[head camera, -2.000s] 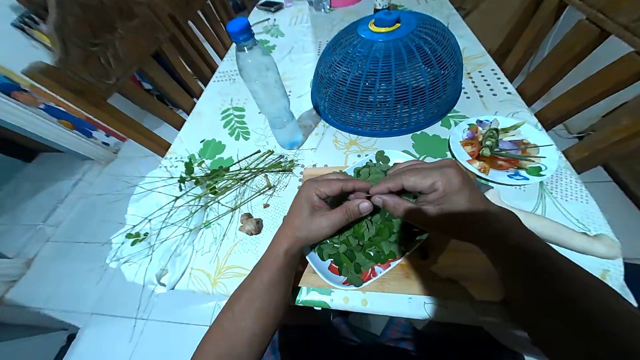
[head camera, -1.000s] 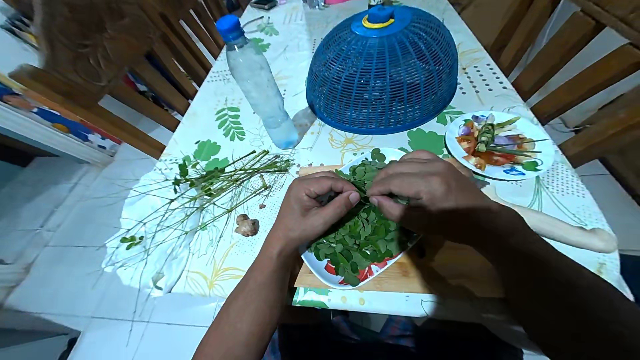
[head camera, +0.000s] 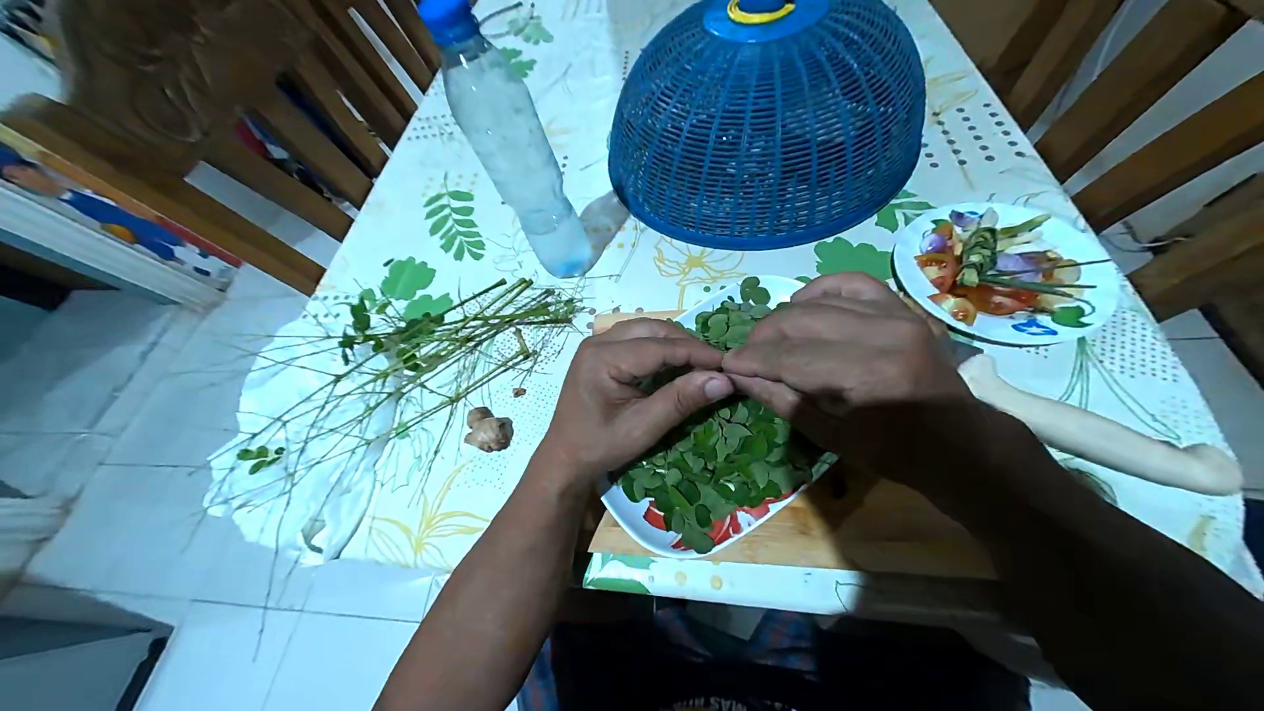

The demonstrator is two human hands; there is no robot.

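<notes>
Small green leaves [head camera: 716, 474] are heaped in a white dish with a red pattern [head camera: 642, 528], which rests on a wooden cutting board [head camera: 889, 538]. Above the heap, my left hand [head camera: 632, 395] and my right hand [head camera: 849, 365] meet at their fingertips, thumbs and forefingers pinched together. Whatever lies between the fingertips is too small or too hidden to tell. Left of the dish is a pile of thin stripped stems [head camera: 444, 346], a few with leaves on them. A knob of ginger [head camera: 488, 431] lies between the stems and my left forearm.
A blue mesh food cover [head camera: 770, 128] stands behind the dish, with a plastic bottle [head camera: 518, 148] to its left. On the right are a plate [head camera: 1096, 321] of cut tomato, onion and a tied green bundle, and a long pale object [head camera: 1106, 430]. Wooden chairs flank the table.
Both hands stay over the dish. My right hand's fingers have come back against my left fingertips, after being slightly apart one second ago.
</notes>
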